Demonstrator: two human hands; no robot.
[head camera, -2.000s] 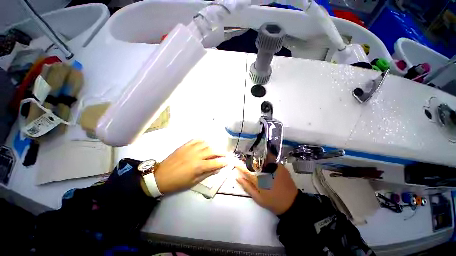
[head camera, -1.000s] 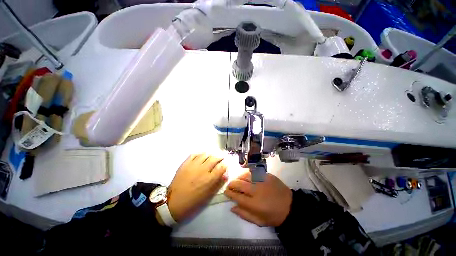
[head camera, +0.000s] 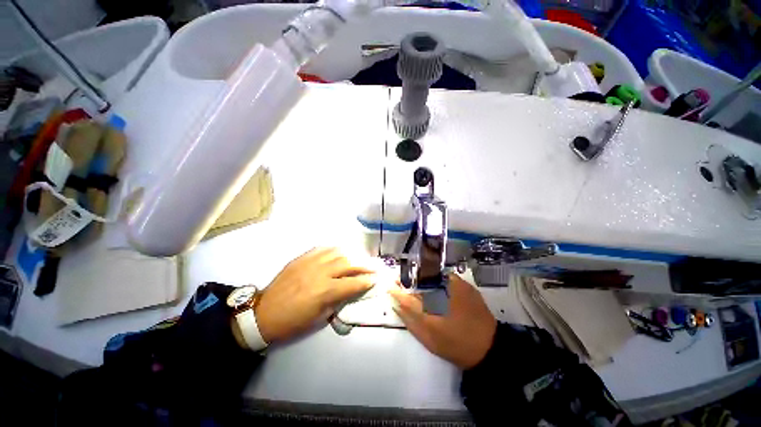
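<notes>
A cream fabric panel (head camera: 371, 307) lies flat below the needle area of the white lockstitch machine (head camera: 517, 158), brightly lit. My left hand (head camera: 304, 296) rests flat on its left part, fingers pointing to the needle. My right hand (head camera: 455, 324) lies on its right part, thumb and fingertips on the fabric, partly behind the shiny take-up lever guard (head camera: 431, 238). The presser foot and needle are hidden by the guard and glare. Neither hand clearly grips the panel; both press it to the table.
A stack of pale pieces (head camera: 121, 283) lies left, khaki pieces (head camera: 242, 203) behind it, partly under the work lamp (head camera: 217, 150). A labelled bundle (head camera: 71, 188) is far left. More pale pieces (head camera: 580, 313) lie right under the machine arm, near bobbins (head camera: 680, 317).
Both hands first drew back toward me with the fabric, then moved up toward the needle again. The panel now shows wider and flatter between them. The view shifted slightly.
</notes>
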